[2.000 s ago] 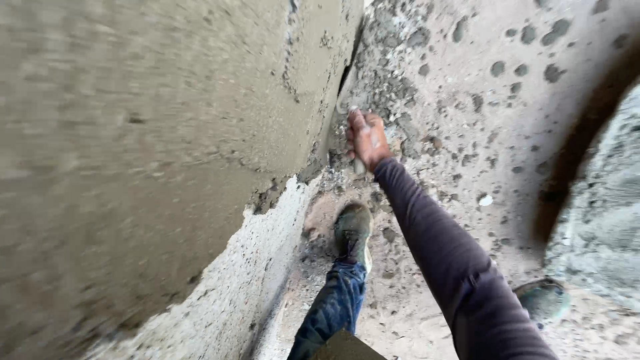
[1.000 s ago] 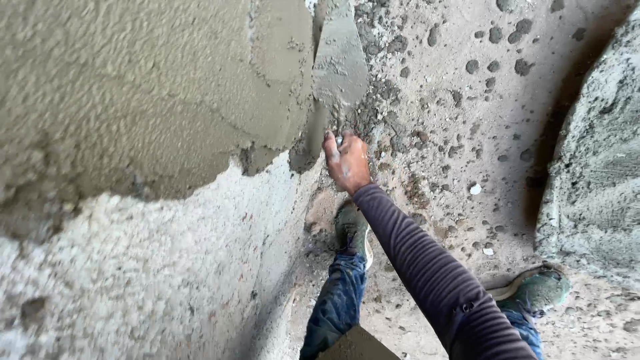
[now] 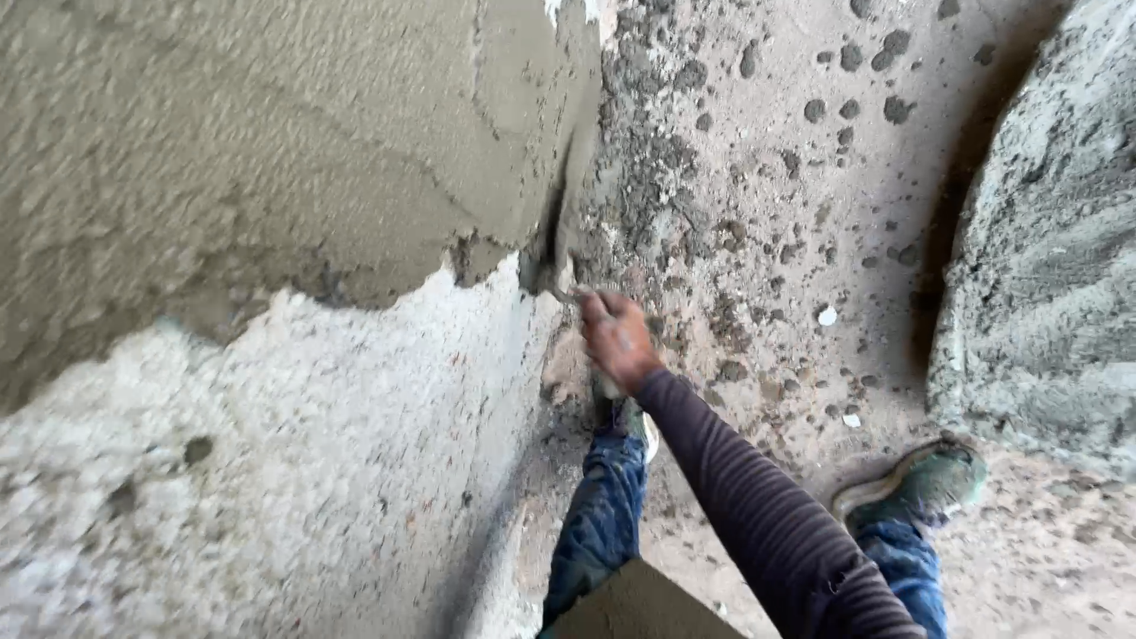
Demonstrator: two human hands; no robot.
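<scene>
My right hand (image 3: 619, 341), in a dark ribbed sleeve, is closed around the handle of a trowel (image 3: 568, 209). The trowel's blade is seen nearly edge-on and blurred, against the foot of the wall where it meets the floor. Wet grey mortar (image 3: 293, 151) covers the upper left part of the wall and ends in a ragged edge; beside it the wall surface (image 3: 355, 426) is whitish and bare. A mortar-coated flat board (image 3: 643, 608) shows its corner at the bottom edge. My left hand is out of view.
Mortar spatters dot the concrete floor (image 3: 781, 231). At the right lies a large mortar-coated board or tray (image 3: 1047, 293) with a curved edge. My shoes (image 3: 923, 484) and jeans are below, one foot near the wall.
One second ago the trowel's broad face showed; now its blade appears edge-on against the wall's foot. My right hand stays around its handle.
</scene>
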